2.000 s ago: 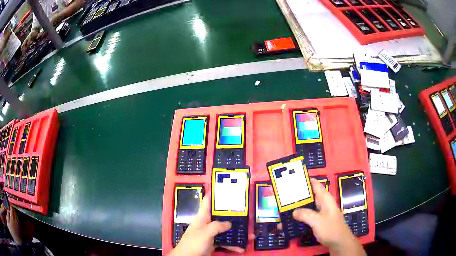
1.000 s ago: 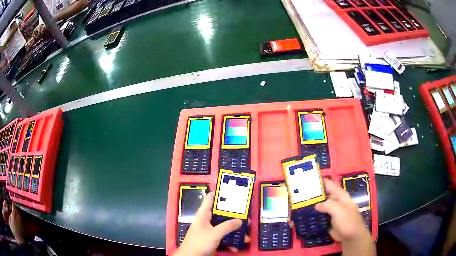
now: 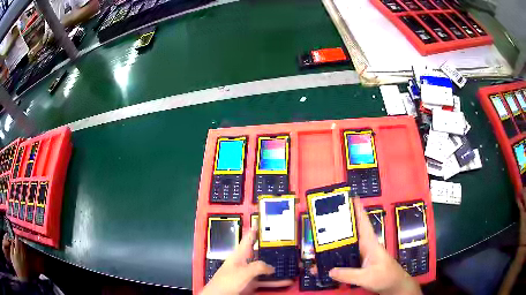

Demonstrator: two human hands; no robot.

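Note:
My left hand [image 3: 245,271] holds a keypad phone [image 3: 277,222] with a white screen and some dark blocks at its top. My right hand [image 3: 372,262] holds a second keypad phone [image 3: 331,218], slightly tilted, its white screen also with dark blocks. My thumbs lie at the keypads. Both phones are above the red phone tray [image 3: 316,155]. In its back row are a phone with a cyan screen [image 3: 230,155] and two with coloured screens; two back pockets are empty. Front-row phones are partly hidden by my hands and the held phones.
Loose batteries [image 3: 447,124] lie heaped right of the tray. An orange-backed phone [image 3: 325,56] lies beyond the grey strip. More red trays stand left [image 3: 43,184], right [image 3: 507,124] and on the white sheet stack [image 3: 369,63]. Other people's hands show at both sides.
Both held phones have shifted; the right one has moved left and partly covers a front-row phone. The dark blocks on their screens have changed. A phone on the far bench has moved right.

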